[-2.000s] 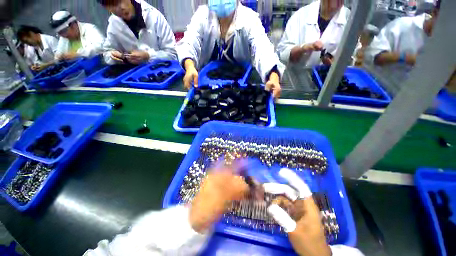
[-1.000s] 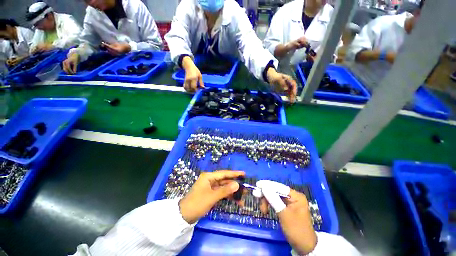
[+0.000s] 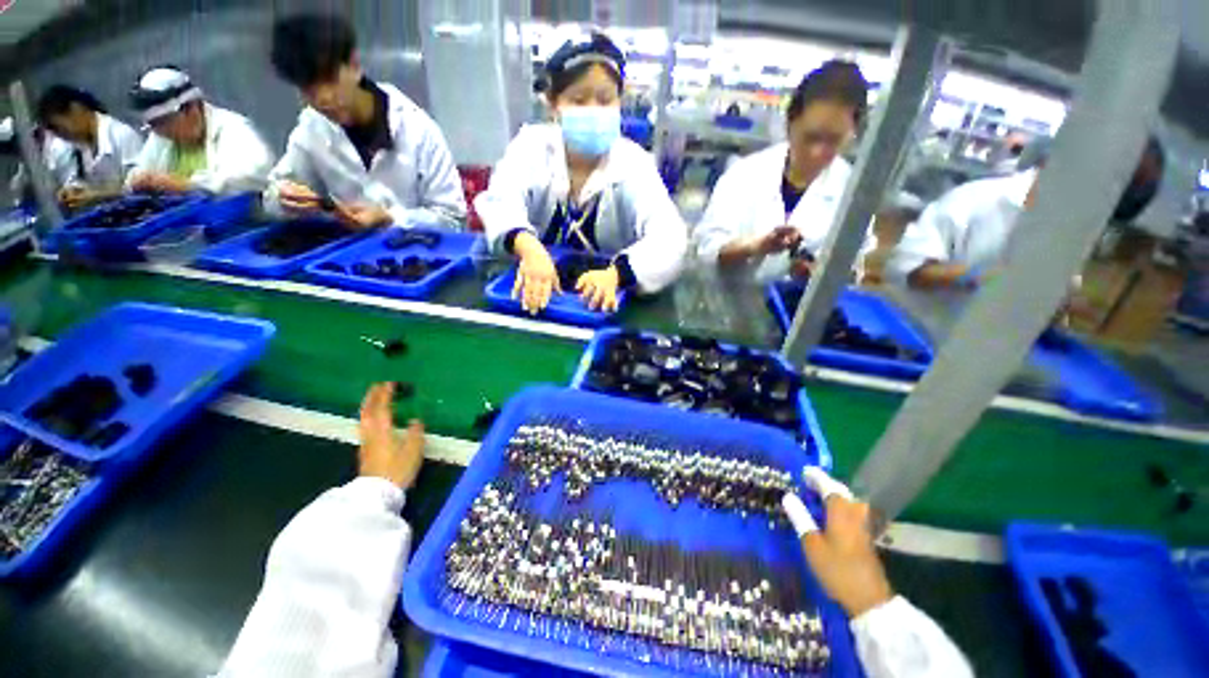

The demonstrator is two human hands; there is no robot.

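Observation:
A blue tray (image 3: 427,583) lies in front of me, filled with rows of slim metal rods (image 3: 636,596). My left hand (image 3: 389,444) is left of the tray, over the belt's near edge, with thumb and fingers apart. A small black piece (image 3: 402,391) shows at its fingertips, apparently on the belt; contact is unclear. My right hand (image 3: 845,550) is at the tray's right rim, its white-covered fingertips spread, with no part seen in it. Another black piece (image 3: 487,417) lies on the belt by the tray's left corner.
A blue tray of black housings (image 3: 690,378) stands on the green belt (image 3: 318,351) behind the rod tray. Trays lie at left (image 3: 239,347) and right (image 3: 1047,540). A slanting grey post (image 3: 988,331) rises at right. People in white coats sit across the belt.
My hands have parted: left out to the belt, right to the tray's right rim. The housing tray sits farther right in view. The person opposite has drawn their hands back from it.

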